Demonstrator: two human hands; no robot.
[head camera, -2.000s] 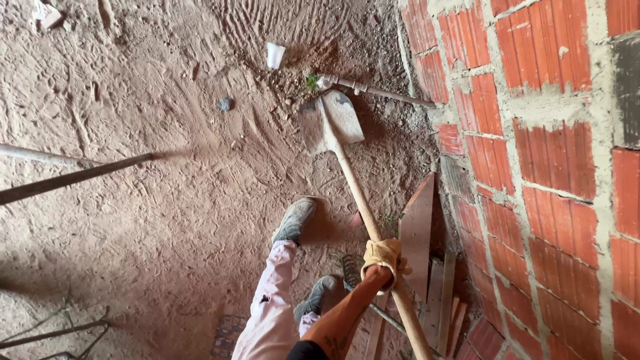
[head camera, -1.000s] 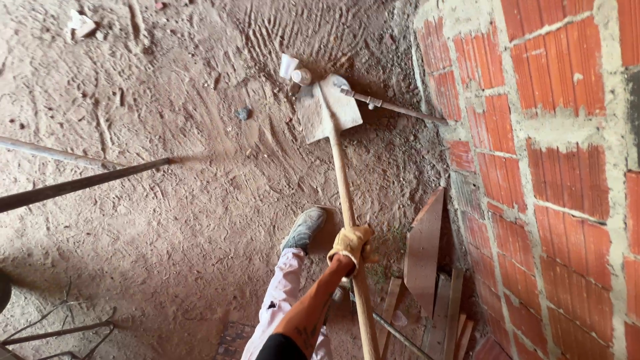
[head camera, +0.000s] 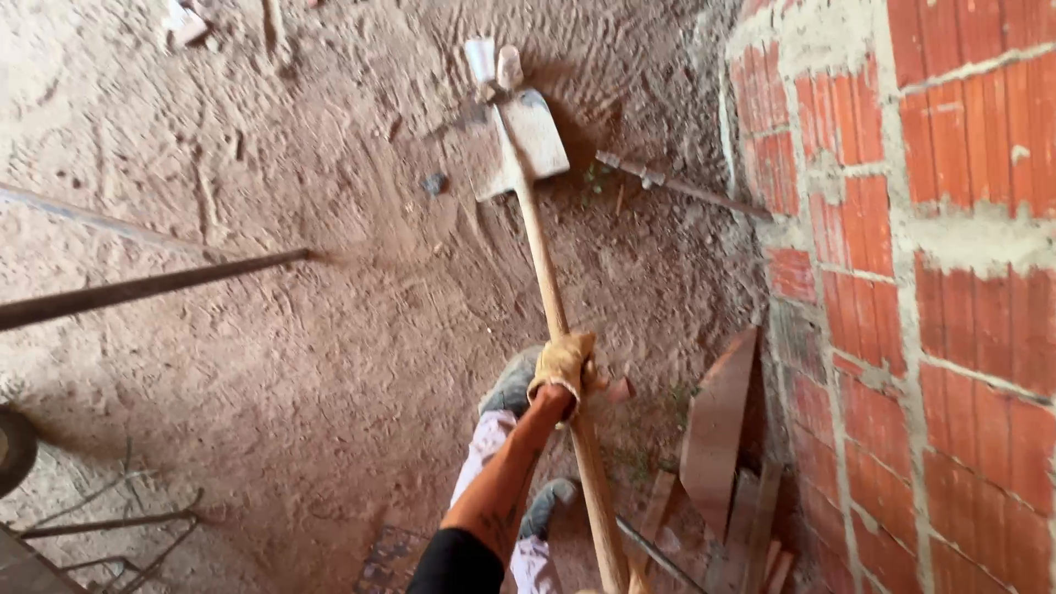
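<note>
My left hand (head camera: 565, 363), in a tan work glove, is shut around the middle of the wooden handle of a shovel (head camera: 536, 132). The shovel's wide, dusty metal blade rests on the dirt. A white plastic cup (head camera: 480, 59) and a small pale pinkish piece (head camera: 510, 68) lie at the blade's far edge. A sliver of my gloved right hand (head camera: 635, 579) shows at the handle's lower end, at the bottom edge of the view; most of that hand is out of view.
A red hollow-brick wall (head camera: 858, 313) runs along the right. A metal rod (head camera: 685, 190) and wooden boards (head camera: 718, 429) lie by it. At left are a dark pole (head camera: 157, 285), a paler bar (head camera: 99, 221), a partly visible wheel (head camera: 12, 450) and bent metal bars (head camera: 107, 524). Both my shoes (head camera: 513, 384) are on the dirt.
The blade has moved to the cup, which lay apart from it two seconds ago. The blade is now apart from the rod's end, which was against it a second ago. The left hand stays on the handle.
</note>
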